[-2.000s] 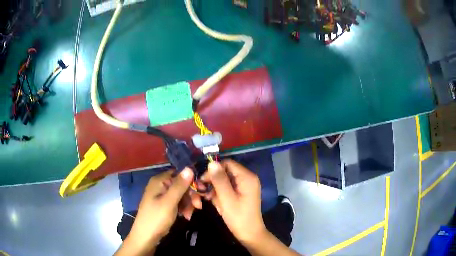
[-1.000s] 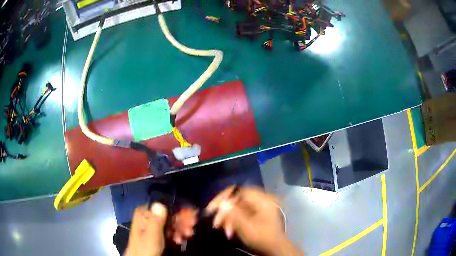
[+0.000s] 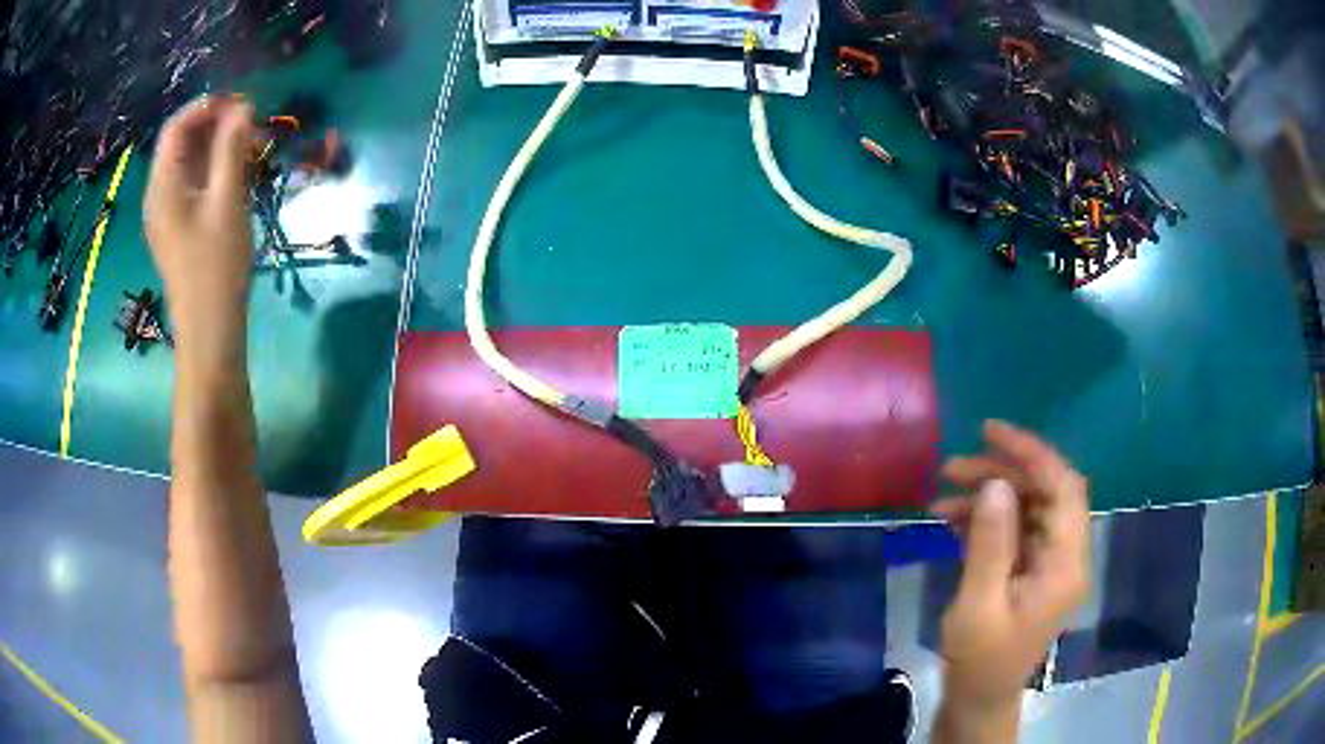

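My left hand (image 3: 201,182) is raised over the left side of the bench, beside loose wire harnesses (image 3: 298,255); its fingers are blurred and I cannot tell whether they touch or hold one. My right hand (image 3: 1017,531) is at the bench's front edge, right of the red mat (image 3: 850,414), fingers apart and empty. The black test connector (image 3: 676,491) and the white test connector (image 3: 760,487) lie on the mat's front edge with no harness attached. Cream test leads (image 3: 487,276) run from them to the harness tester (image 3: 647,66).
A yellow clip or handle (image 3: 390,490) sits at the mat's left end. A green label (image 3: 679,371) lies between the leads. A dark harness pile (image 3: 1083,189) lies at the back right, another (image 3: 73,131) at the back left. A grey bin (image 3: 1126,596) stands below the bench at right.
My hands have parted from over the lap: the left up to the left-side harnesses, the right out to the right. The harness held earlier is off both connectors. The view has shifted, showing more tester.
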